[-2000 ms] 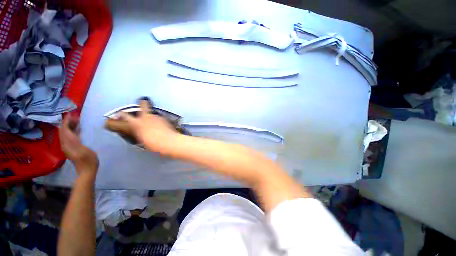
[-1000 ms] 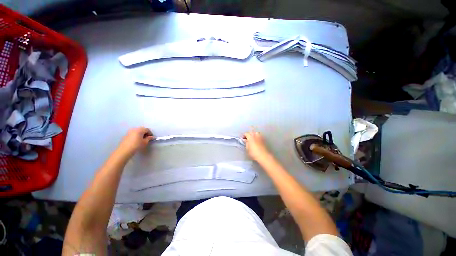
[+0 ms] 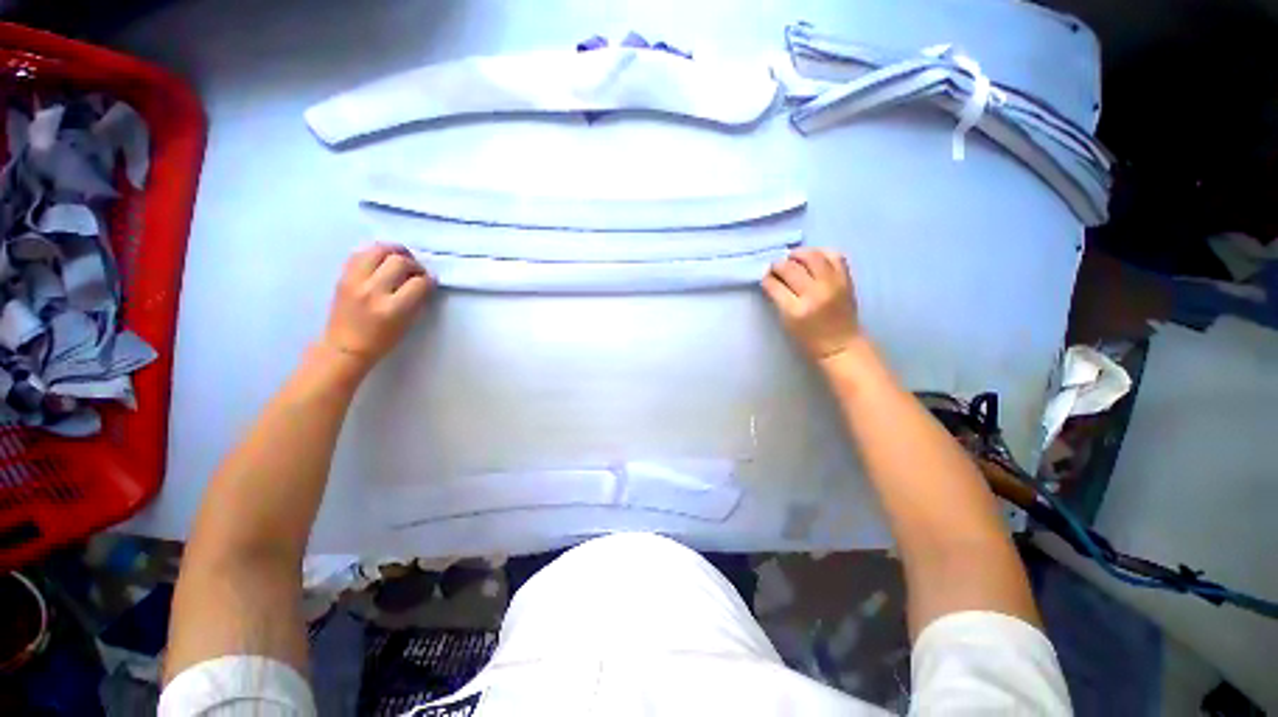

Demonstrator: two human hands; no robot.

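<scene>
A curved pale band piece [image 3: 603, 277] lies across the middle of the table, its left end in the fingers of my left hand [image 3: 379, 298] and its right end in the fingers of my right hand [image 3: 816, 298]. It lies just below two slim pressed bands [image 3: 589, 216], close alongside the lower one. The steam iron [image 3: 998, 474] stands at the right, partly hidden by my right forearm. Pale flat pieces [image 3: 547, 493] lie near the table's front edge.
A red basket [image 3: 182, 280] with crumpled cut pieces [image 3: 63, 280] is at the left. A wider stack of bands [image 3: 547, 87] and a tied bundle [image 3: 1030, 133] lie at the far side. The blue hose [image 3: 1107, 553] runs right. A white rag [image 3: 1086, 390] is at the right edge.
The iron was in my right hand, then stood at the right. Both hands have since moved the band up the table, beside the two slim bands.
</scene>
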